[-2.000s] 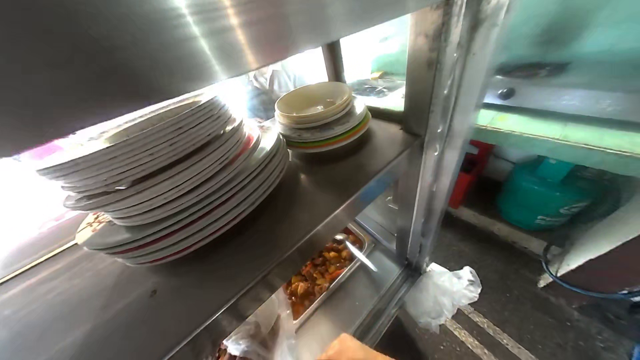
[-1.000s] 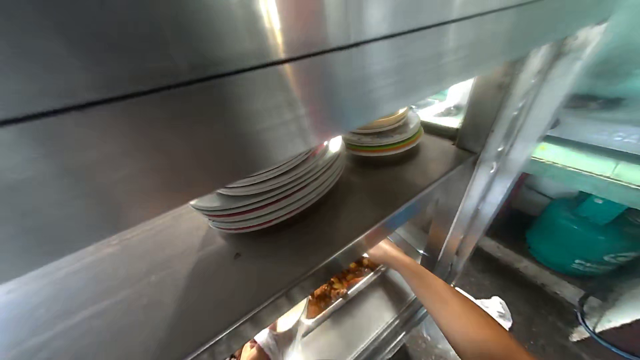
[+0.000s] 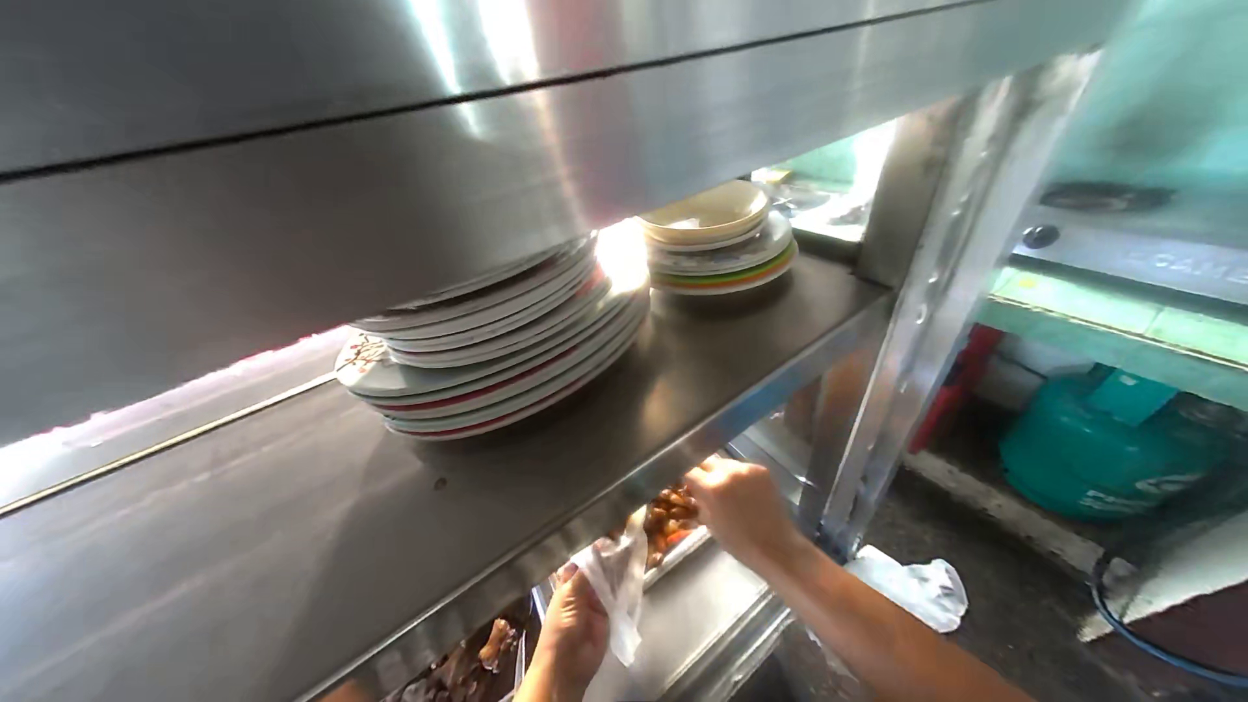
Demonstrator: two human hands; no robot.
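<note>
Below the steel shelf, my left hand [image 3: 575, 624] grips a clear plastic bag [image 3: 621, 585], which hangs at the near side of a metal tray of cooked food in sauce [image 3: 668, 526]. My right hand [image 3: 733, 499] is over the far end of that tray, its fingers curled and partly behind the shelf edge; whether it holds anything cannot be made out. Another tray with dark cooked meat [image 3: 468, 668] lies at the lower left, partly hidden by the shelf.
On the steel shelf [image 3: 244, 575] stand a stack of plates [image 3: 507, 361] and a smaller stack of bowls and plates [image 3: 717, 244]. A metal post [image 3: 907, 322] rises at the right. Beyond it are a green gas cylinder [image 3: 1102, 448] and a white plastic bag [image 3: 912, 590] near the floor.
My right arm now reaches in from the lower right; two seconds ago only part of a hand showed at the bottom edge. My left hand with the plastic bag shows more fully than one second ago.
</note>
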